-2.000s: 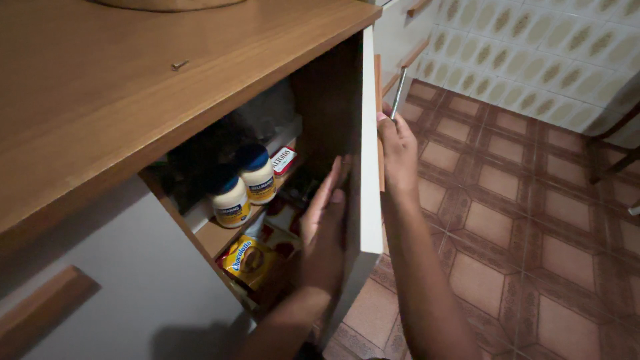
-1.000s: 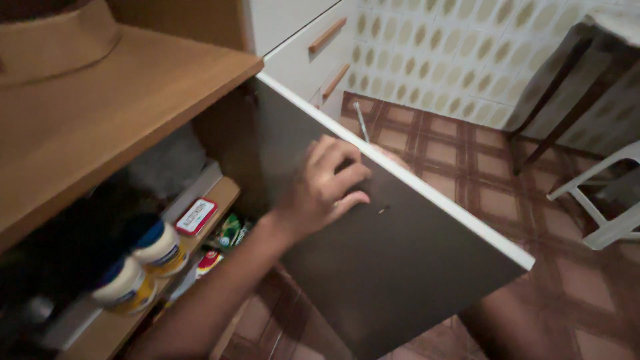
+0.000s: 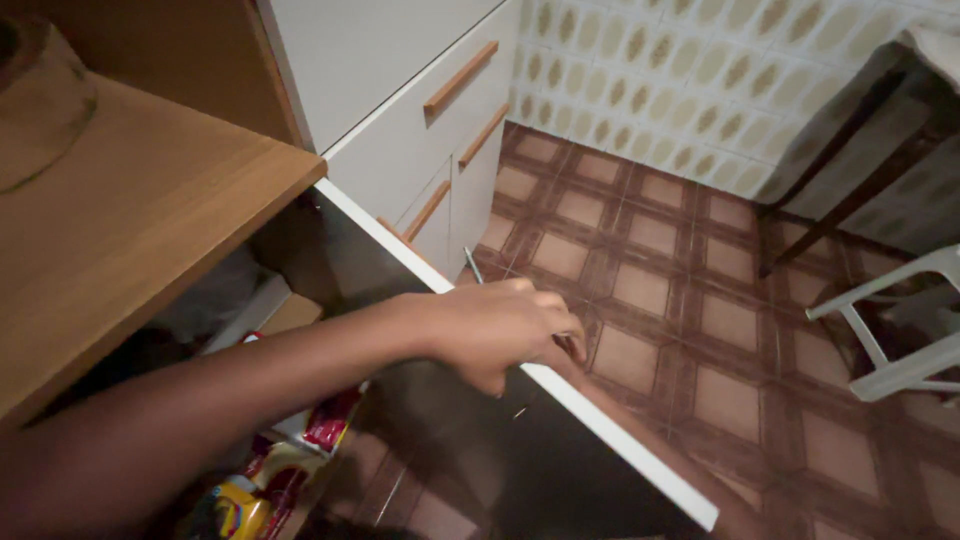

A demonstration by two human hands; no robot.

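Observation:
An open cabinet door (image 3: 465,450) with a dark inner face and a white edge spans the middle of the head view. Over its top edge lies my left hand (image 3: 510,326), thumb on the inner side and fingers bent over the outer side. My right forearm runs up along the door's outer side; my right hand is mostly hidden behind the door and my left hand. A thin metal tool (image 3: 473,265), its kind unclear, sticks up just beyond my left hand. My left forearm crosses in front of the cabinet's shelves, where red and yellow food packets (image 3: 244,510) show below it.
A wooden countertop (image 3: 150,195) with a round object (image 3: 41,97) on it is at the left. White drawers with wooden handles (image 3: 461,82) stand behind the door. At the right are a dark-legged table (image 3: 847,195) and a white plastic chair or stool (image 3: 892,375) on the tiled floor.
My left hand has moved from the door's inner face onto its top edge. The door stood at a steeper angle in the earliest frame. The view has shifted to the right.

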